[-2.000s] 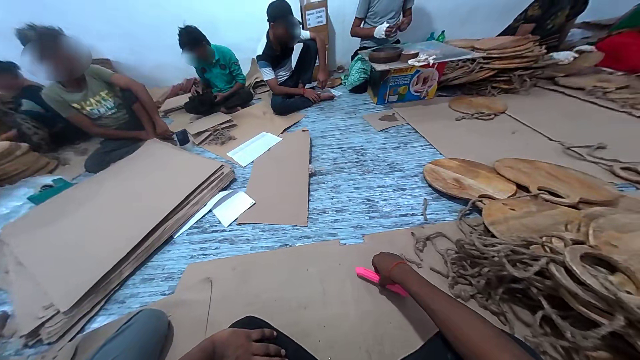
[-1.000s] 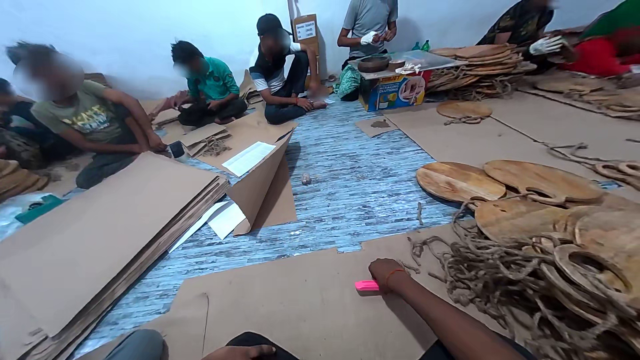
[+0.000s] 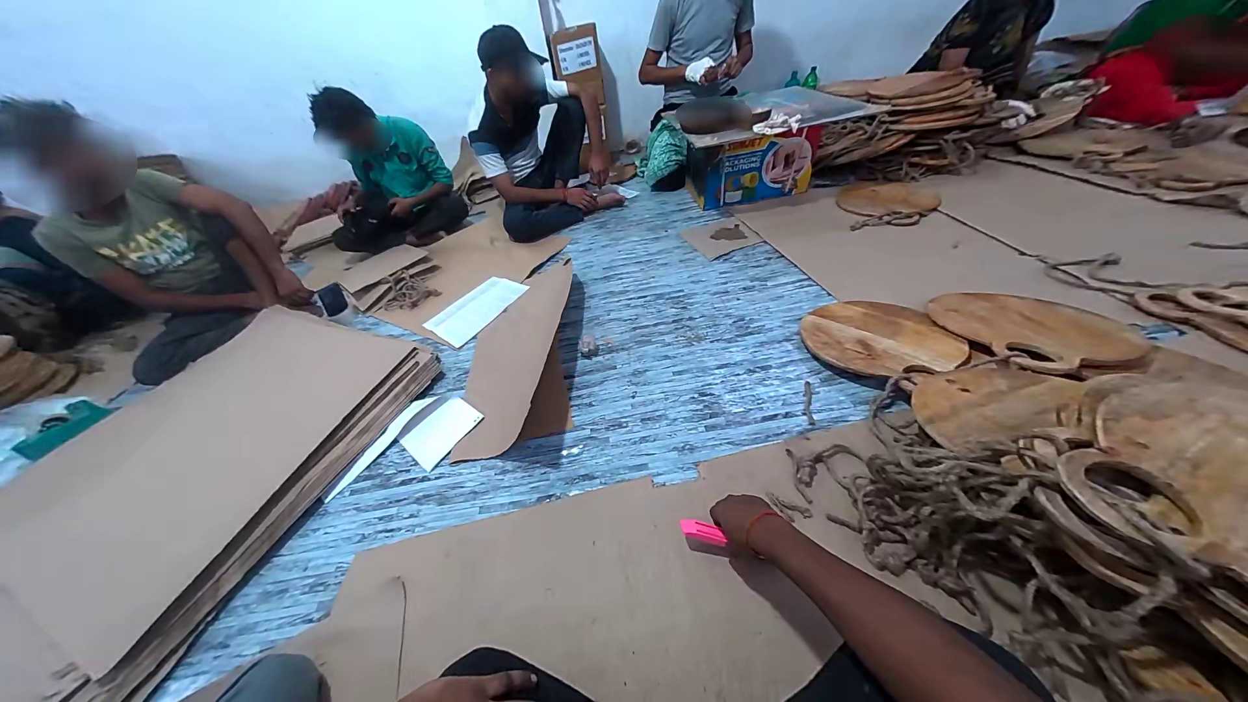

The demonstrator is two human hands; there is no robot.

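Observation:
My right hand (image 3: 743, 520), with a thin red cord at its wrist, is closed around a bright pink tool (image 3: 704, 532), perhaps a utility knife; its far part is hidden in the fist. It is held over a cardboard sheet (image 3: 526, 575) on the floor in front of me. My left hand (image 3: 478, 687) rests at the bottom edge by my dark-clad leg, partly cut off by the frame, with nothing visible in it. Right of my right hand lies a tangle of brown rope (image 3: 936, 507) attached to oval wooden boards (image 3: 1033, 327) with ring-shaped handles.
Stacked cardboard sheets (image 3: 195, 458) lie at the left. A folded cardboard piece (image 3: 517, 366) stands beyond, beside white papers (image 3: 441, 434). A printed box (image 3: 756, 168) stands farther back near piled boards (image 3: 926, 97). Several people sit along the wall; another wears white gloves.
The folded cardboard piece lay flat two seconds ago; its left side is now raised. My left hand has moved lower, toward the frame's bottom edge. My right hand still holds the pink tool.

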